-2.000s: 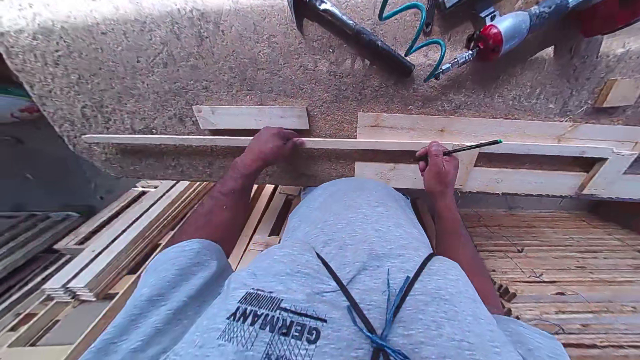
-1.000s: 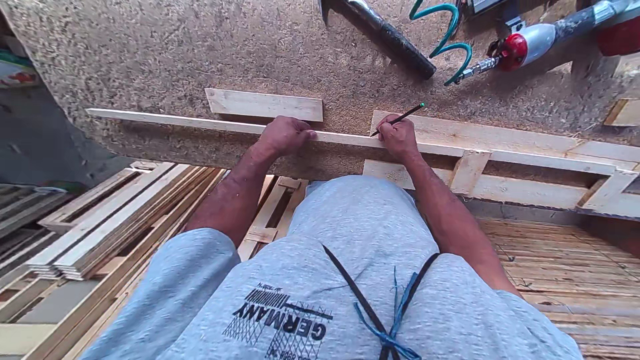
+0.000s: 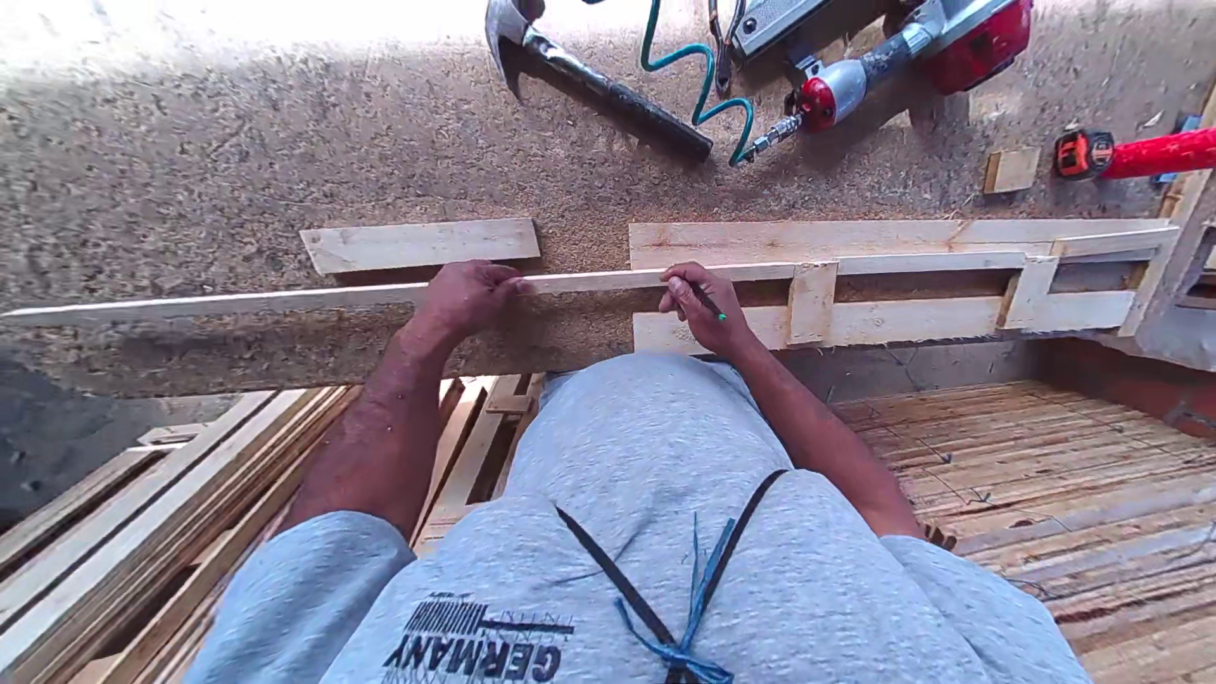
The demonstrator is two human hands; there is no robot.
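Note:
A long thin wooden strip (image 3: pixel 237 301) runs across the worktable, and my left hand (image 3: pixel 472 296) grips it near its middle. My right hand (image 3: pixel 701 302) holds a dark pencil (image 3: pixel 709 302) with a green end, its fingers against the same strip. To the right, the strip lies along a narrow wooden frame with short crosspieces (image 3: pixel 812 304) and a lower board (image 3: pixel 902 321). A wider board (image 3: pixel 788 243) lies behind the strip. Beyond my left hand rests a short loose board (image 3: pixel 423 245).
A claw hammer (image 3: pixel 608 90), a coiled green air hose (image 3: pixel 705 81) and a pneumatic nailer (image 3: pixel 855 85) lie at the back. A wood block (image 3: pixel 1012 170) and tape measure (image 3: pixel 1084 155) sit at right. Stacked slats (image 3: pixel 1073 494) and long boards (image 3: pixel 180 532) flank my body.
My right hand has turned the pencil so that its green end points toward my body; one second ago that end pointed away. My left hand stays on the strip.

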